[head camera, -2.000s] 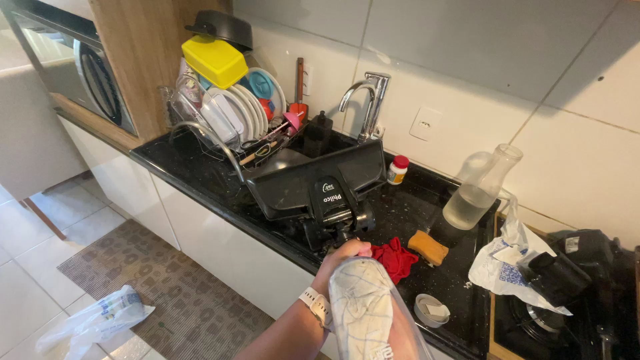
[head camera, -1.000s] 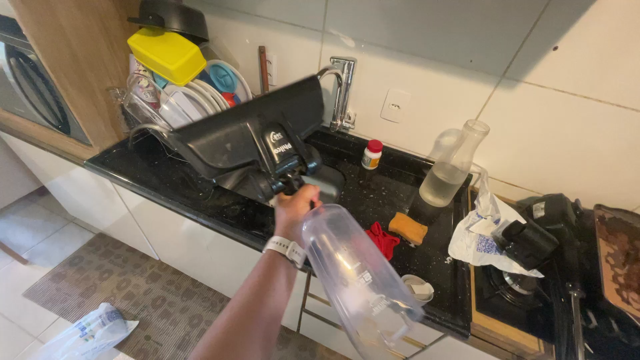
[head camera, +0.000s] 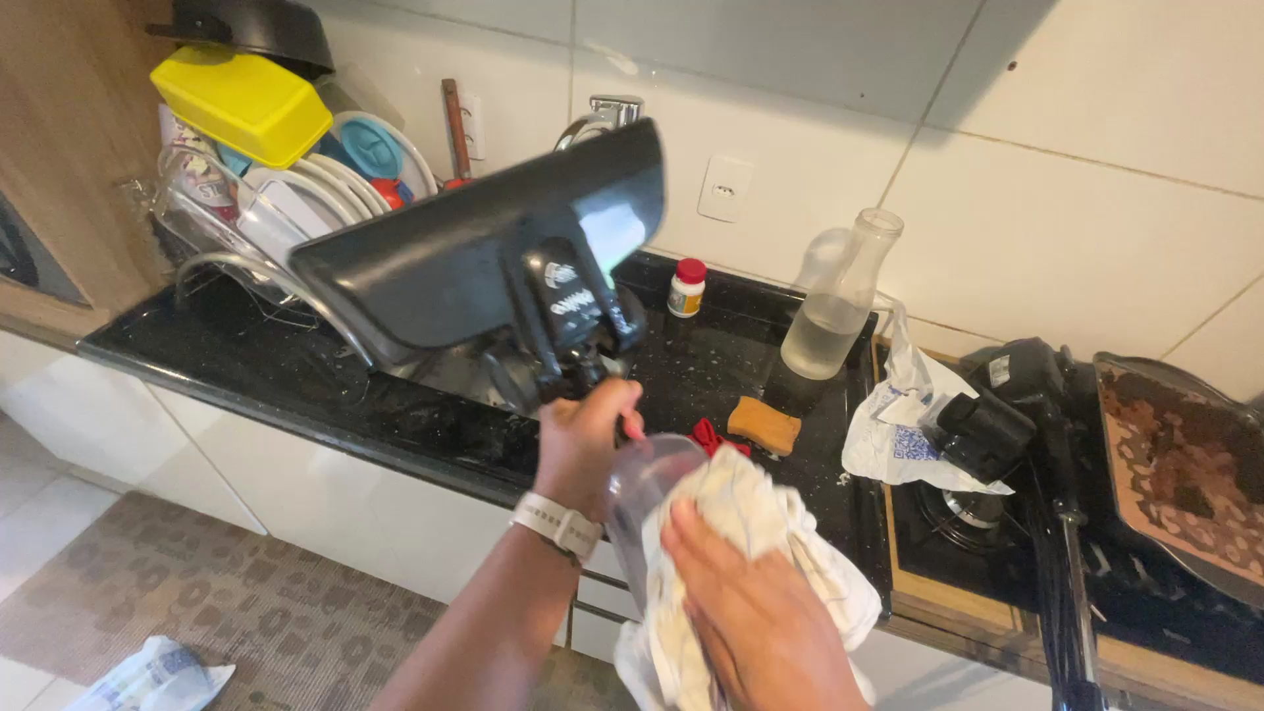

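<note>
Near the middle of the view, my left hand (head camera: pixel 590 434), with a pale watch band on its wrist, grips a black Philco floor-cleaner head (head camera: pixel 484 247). Its wide black base is raised and tilted above the sink and counter. A clear plastic tank (head camera: pixel 642 494) extends from it toward me, below my left hand. My right hand (head camera: pixel 755 612) presses a cream cloth (head camera: pixel 731 504) with thin lines against the tank. The cloth hides much of the tank. My left fingers are partly hidden behind the joint of the head.
A dish rack (head camera: pixel 272 276) holds plates and a yellow container (head camera: pixel 242 104). An orange sponge (head camera: pixel 763 425), a red cloth (head camera: pixel 713 436), a red-capped bottle (head camera: pixel 687 288) and a glass carafe (head camera: pixel 839 296) stand or lie on the black counter. At right is a baking pan (head camera: pixel 1185 474) on the stove.
My right hand with the cream cloth has come into view against the tank; one second ago the tank was uncovered. The cleaner head has tilted up from its lower position two seconds ago.
</note>
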